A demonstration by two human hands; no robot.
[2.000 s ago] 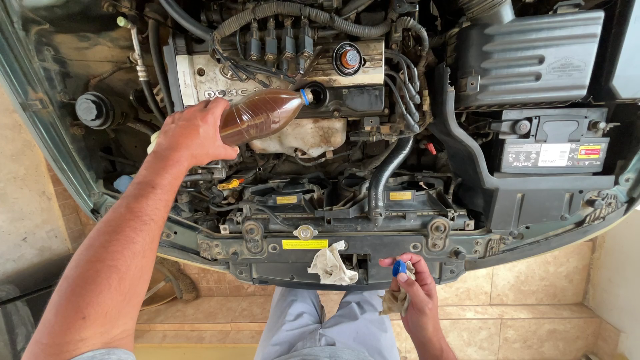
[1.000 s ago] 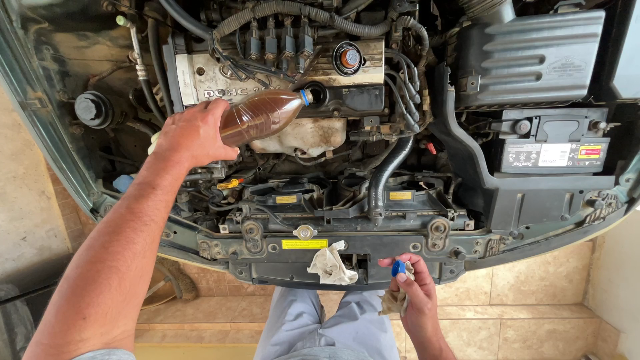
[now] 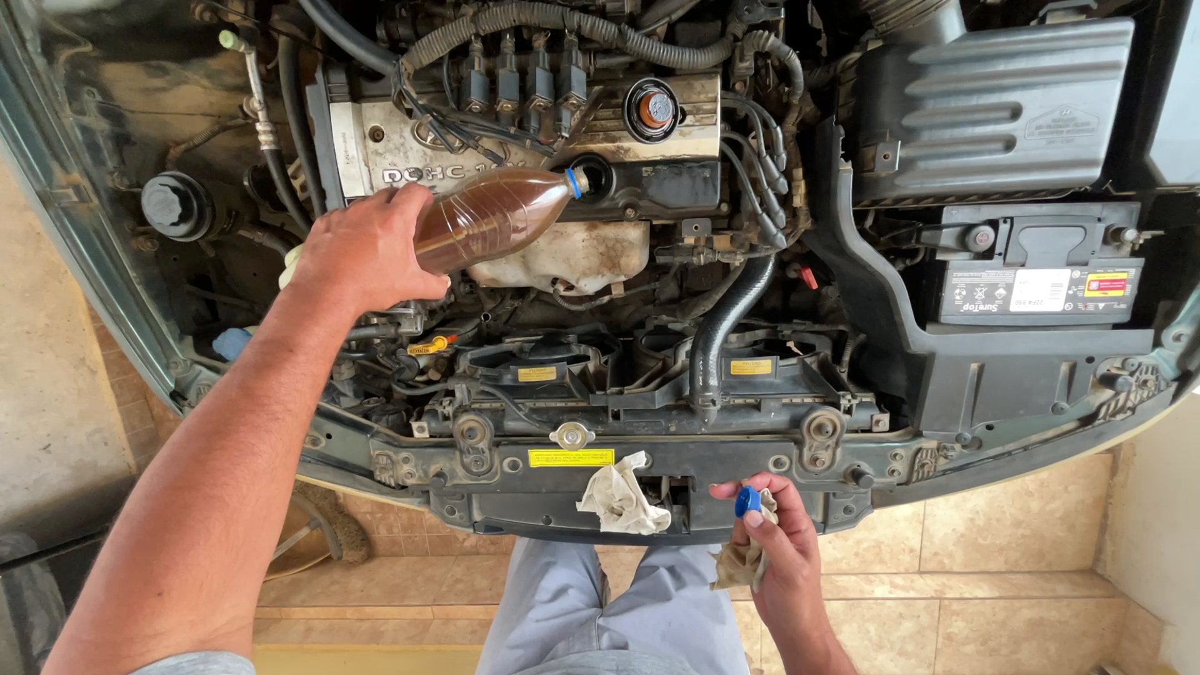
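My left hand [image 3: 367, 246] grips a clear plastic bottle [image 3: 497, 214] of brown liquid, tilted to the right over the engine. The bottle's mouth, with a blue ring on its neck, is at the round opening [image 3: 594, 175] in the dark part of the engine cover. Whether liquid flows cannot be seen. My right hand [image 3: 783, 548], in front of the car's front panel, holds a blue bottle cap [image 3: 747, 501] and a soiled, crumpled cloth or paper [image 3: 742, 564]. An orange-brown cap [image 3: 655, 110] sits in a round fitting above the opening.
Crumpled pale paper or cloth [image 3: 623, 497] lies on the front panel, near a metal radiator cap [image 3: 572, 435]. A yellow-handled dipstick [image 3: 429, 346] is below my left hand. A black radiator hose [image 3: 727, 328], the battery [image 3: 1036, 267] and the air filter housing [image 3: 998, 112] are to the right.
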